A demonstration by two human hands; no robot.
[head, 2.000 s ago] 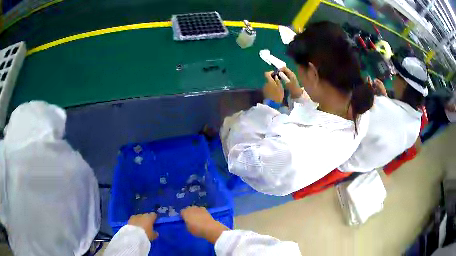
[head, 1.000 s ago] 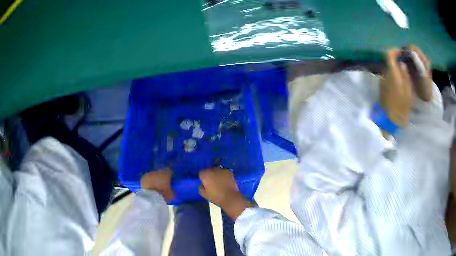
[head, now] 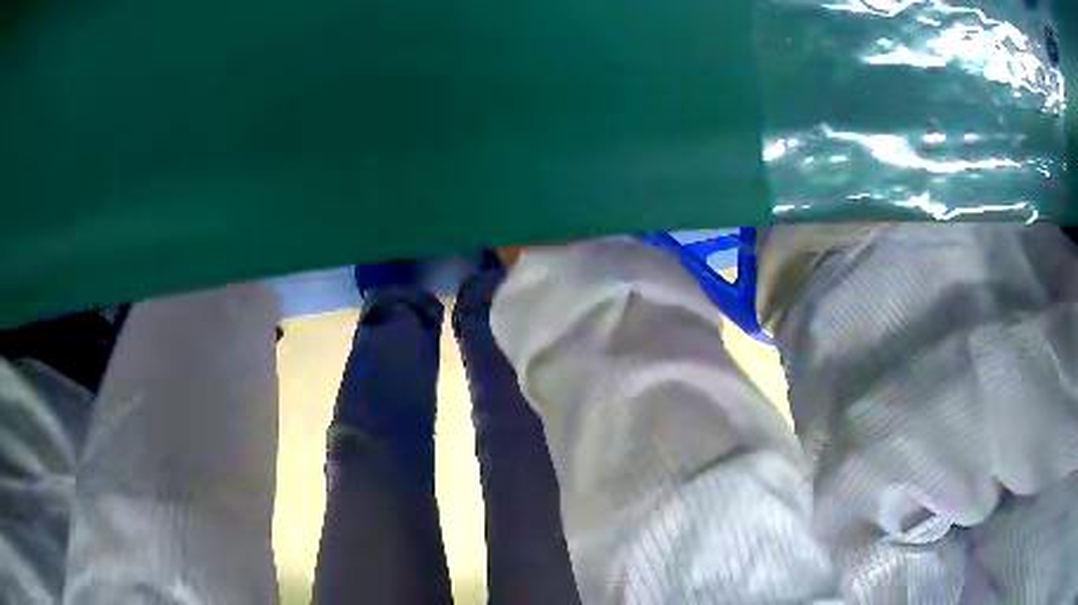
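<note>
The green bench top (head: 390, 142) covers the upper part of the head view. Both my sleeved arms reach down under its front edge. My left hand is hidden under the bench. Only a small sliver of skin, seemingly my right hand (head: 510, 254), shows at the edge above my right sleeve; its grip cannot be seen. A small dark blue piece (head: 388, 277) shows below the edge between my arms, perhaps part of the crate; the rest of the crate is hidden.
A clear shiny bag or sheet (head: 916, 124) lies on the bench at the upper right. A blue plastic frame (head: 739, 278) stands under the bench. A person in a striped white smock (head: 946, 378) sits close on my right. Another white garment (head: 36, 461) is at the left edge.
The view has moved in over the bench, and its top fills more of the picture. The blue crate and my hands on its near rim have gone almost wholly under the bench edge.
</note>
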